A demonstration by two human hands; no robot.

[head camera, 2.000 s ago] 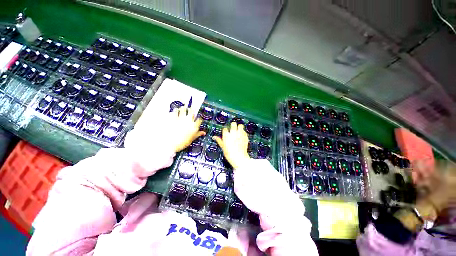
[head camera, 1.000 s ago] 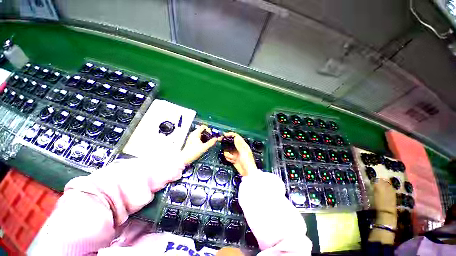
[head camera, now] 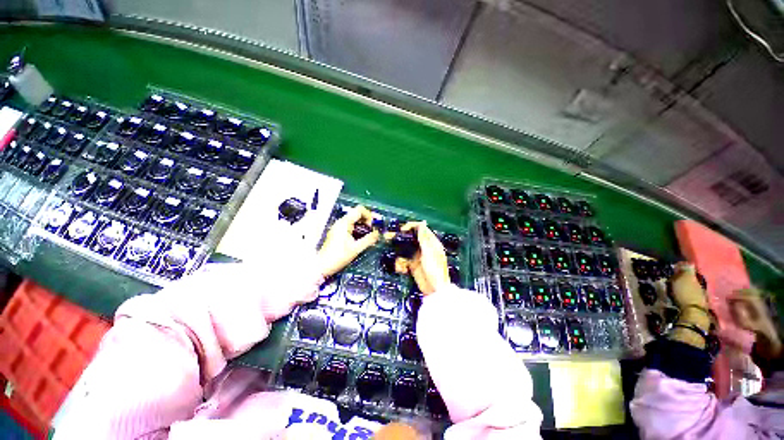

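My left hand holds a round black watch body between fingers and thumb, above the upper part of the centre blister tray. My right hand holds another black watch body just beside it. The two hands are close together. The tray's lower rows hold several dark units, some with white glare. Parts of its upper rows are hidden by my hands.
A white sheet with a black unit and thin dark tool lies left of centre. Left trays, a right tray with lit units, a yellow pad, a red-orange crate and a bottle surround. A neighbour's hands reach over a pale board.
Since two seconds ago my hands have taken hold of a unit each and come together. Since one second ago they have barely moved. The neighbour's arm has shifted.
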